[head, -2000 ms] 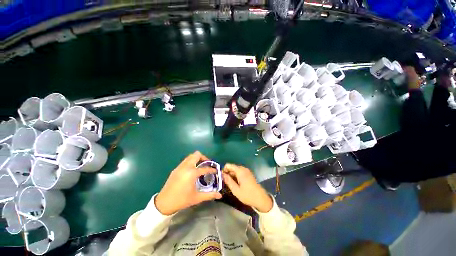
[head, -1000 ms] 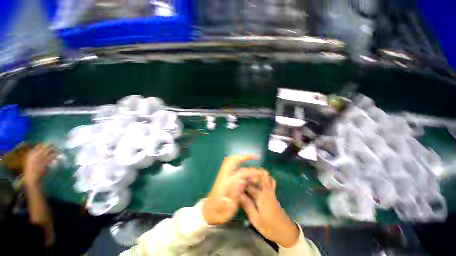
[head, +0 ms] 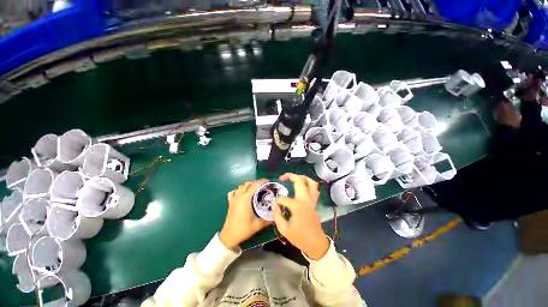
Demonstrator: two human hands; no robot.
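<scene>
A white cup-like housing (head: 262, 207) is held upright between my hands over the bench's front edge, its round mouth facing up. A small unit with coloured wires shows inside it. My left hand (head: 243, 211) wraps its left side. My right hand (head: 300, 211) is at its right side, with fingers at the rim and mouth; whatever is at the fingertips is too small to tell. A black electric screwdriver (head: 287, 129) hangs nose down just beyond the housing, not touched by either hand. Thin coloured wires hang below the housing.
Many white housings stand at the left (head: 63, 192) and right (head: 375, 135). A white screw feeder (head: 267, 89) stands behind the screwdriver. Two small white units (head: 203, 137) lie near the belt rail. Another person's dark sleeve (head: 474, 186) is at the right, above a metal stool (head: 407, 223).
The view swung away, blurred, and came back. The housing has turned so its round mouth faces up, and my right hand has moved from beside it onto its rim.
</scene>
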